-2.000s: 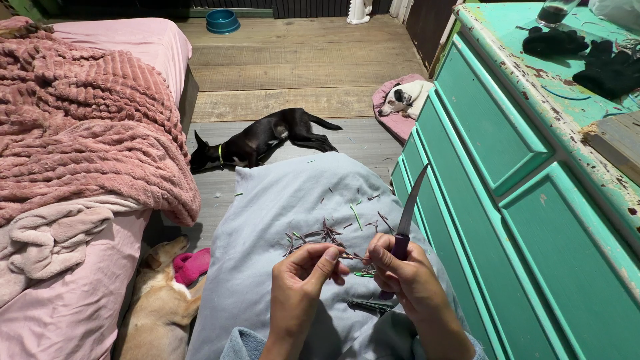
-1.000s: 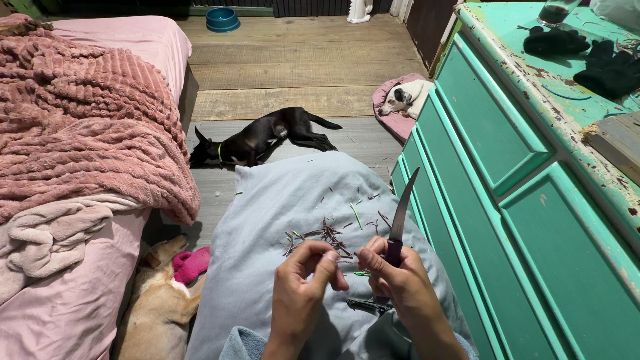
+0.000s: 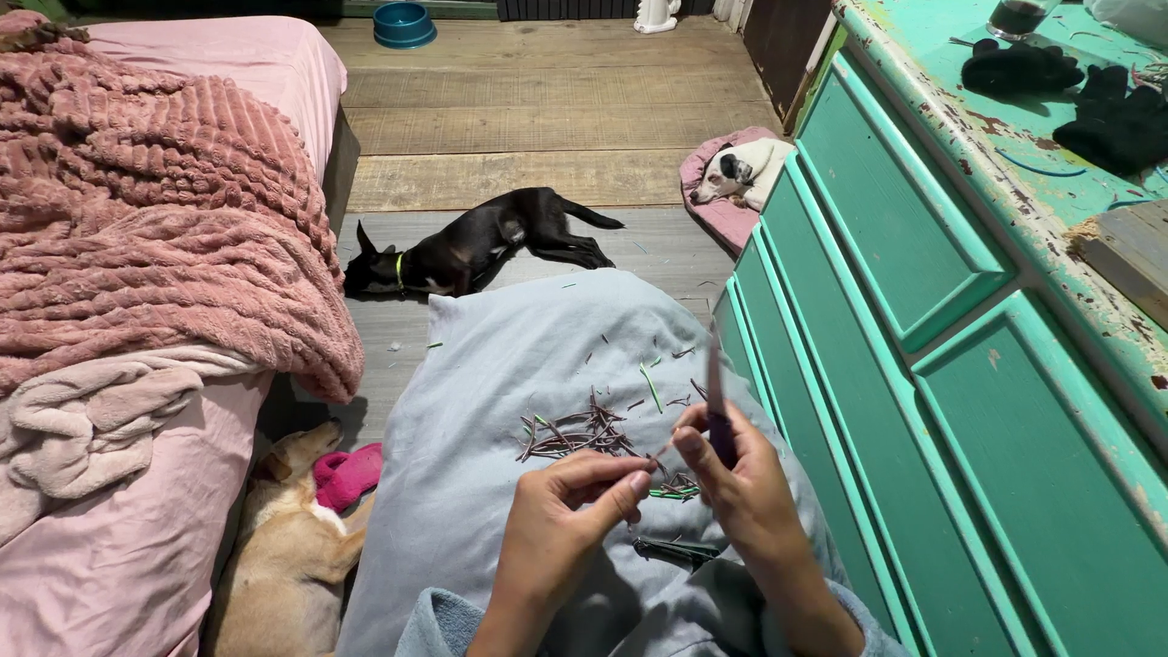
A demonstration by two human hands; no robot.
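My right hand (image 3: 744, 470) grips a knife (image 3: 717, 401) by its dark handle, the blade pointing up and blurred. Between the thumb and fingers of my left hand (image 3: 570, 516) is the end of a thin reddish strand (image 3: 664, 450), which reaches toward my right fingertips. Beneath my hands a light blue cloth (image 3: 474, 383) covers my lap. Short brown strips (image 3: 584, 436) lie on it in a loose pile, with green pieces (image 3: 651, 388) among and beside them. A dark object (image 3: 675, 552), possibly pliers, lies on the cloth between my wrists.
A green chest of drawers (image 3: 1031, 456) stands close on the right, with black gloves (image 3: 1022, 68) on top. A bed with a pink blanket (image 3: 173, 228) is on the left. A black dog (image 3: 493, 233), a tan dog (image 3: 287, 557) and a white dog (image 3: 753, 172) lie around me.
The knife in my right hand has tilted from leaning right to nearly upright, slightly left. My hands stay close together over the cloth, and the dogs have not plainly moved.
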